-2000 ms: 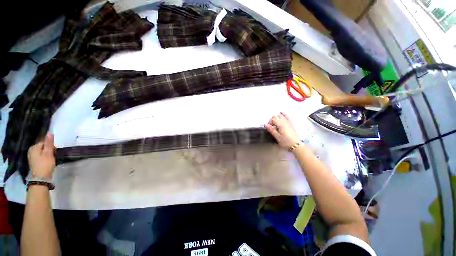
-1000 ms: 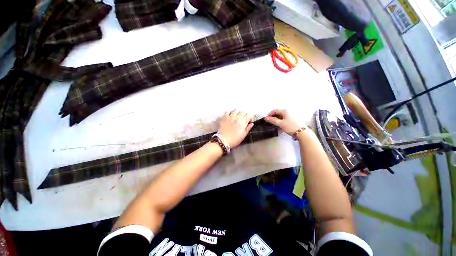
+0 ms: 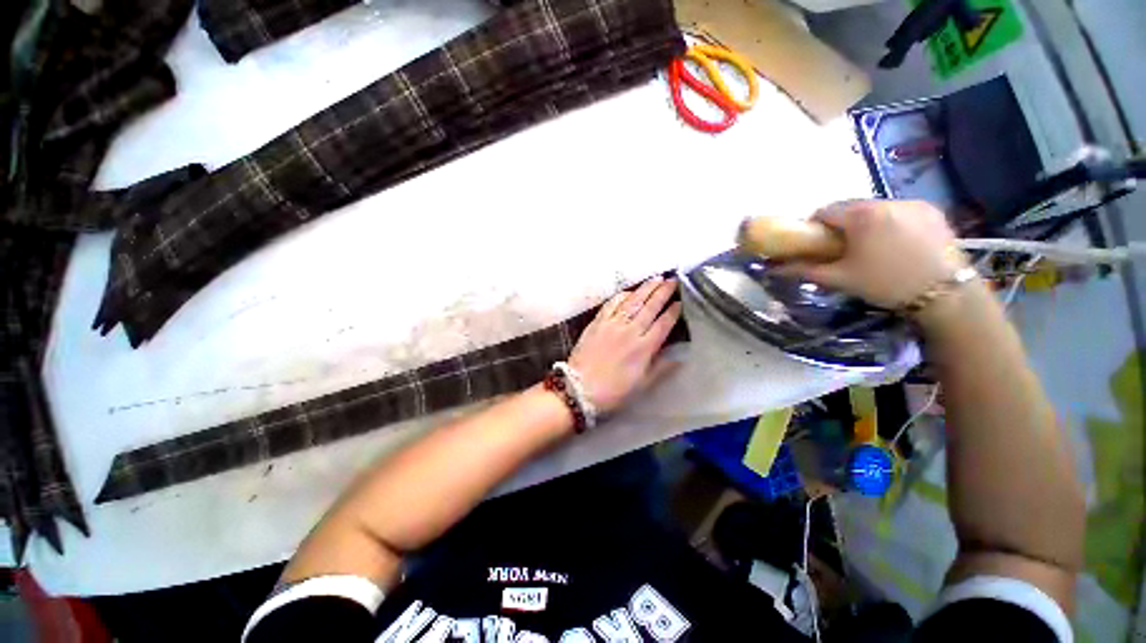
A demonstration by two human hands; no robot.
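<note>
A dark plaid strip (image 3: 377,399) lies along the near part of the white-covered table, its pointed end at the left. My left hand (image 3: 622,345) lies on the strip near its right end, fingers pressing on it; what is under the fingers is hidden. My right hand (image 3: 890,251) grips the wooden handle of the steam iron (image 3: 792,308). The iron's tip is close to the strip's right end, beside my left fingertips. Whether its soleplate touches the strip is hard to tell.
A layered plaid stack (image 3: 377,132) lies across the table behind the strip. Scissors (image 3: 710,88) with red and yellow handles lie at its right end. Loose plaid bands (image 3: 32,314) hang at the left. The iron rest (image 3: 936,151) stands at the right. A blue round object (image 3: 870,470) is below the edge.
My right hand has left the strip's right end and taken hold of the iron, which has moved left toward the strip. My left hand has moved right along the strip. The view has shifted.
</note>
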